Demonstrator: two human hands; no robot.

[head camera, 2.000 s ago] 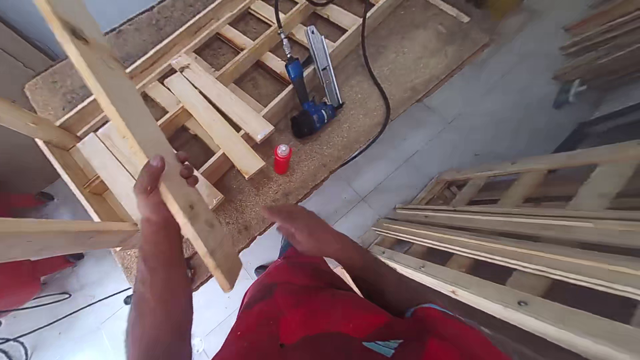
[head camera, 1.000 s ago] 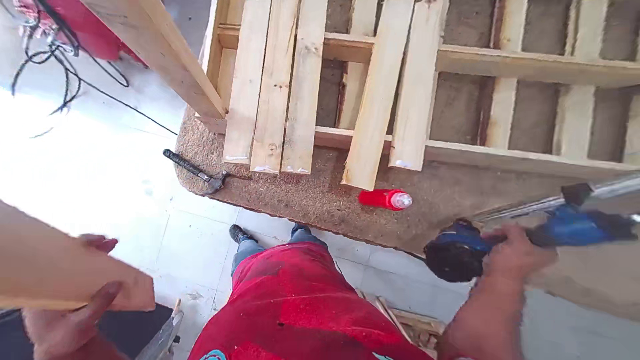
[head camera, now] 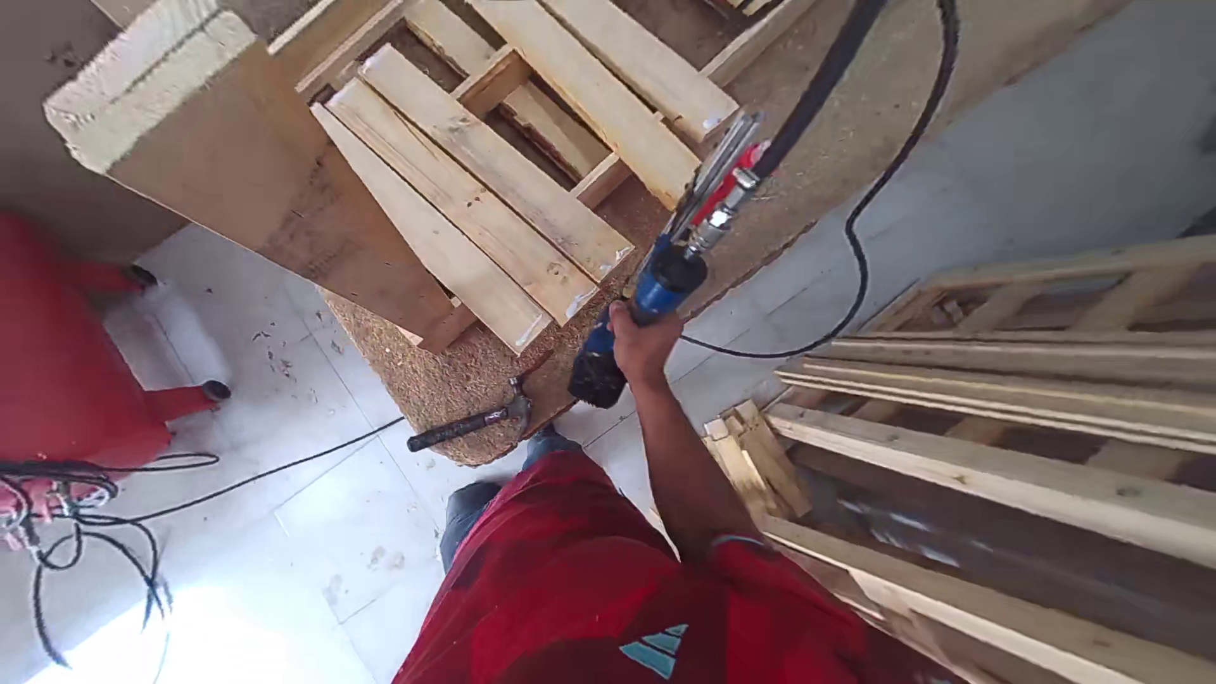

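Observation:
My right hand (head camera: 646, 347) is closed around a blue and black pneumatic nail gun (head camera: 657, 285), whose air hose fitting points up and away from me. Left of it, several pale wooden slats (head camera: 475, 204) lie side by side across a wooden frame (head camera: 494, 81) on the worktable. A claw hammer (head camera: 475, 425) rests on the table's near corner. A wide upright wooden post (head camera: 256, 176) rises at the upper left, close to the camera. Part of something red, perhaps the bottle, shows behind the nail gun. My left hand is out of view.
A red air compressor (head camera: 81, 351) stands on the floor at the left, with coiled black cable (head camera: 95, 522) beside it. Slatted wooden frames (head camera: 997, 465) are stacked at the right, near short wood offcuts (head camera: 755, 456). A black hose (head camera: 860, 247) loops past the table edge (head camera: 750, 275).
Two seconds ago the nail gun lay on the frame; my right hand now holds it. My left hand, earlier on a wooden board, has left the view. The view has turned.

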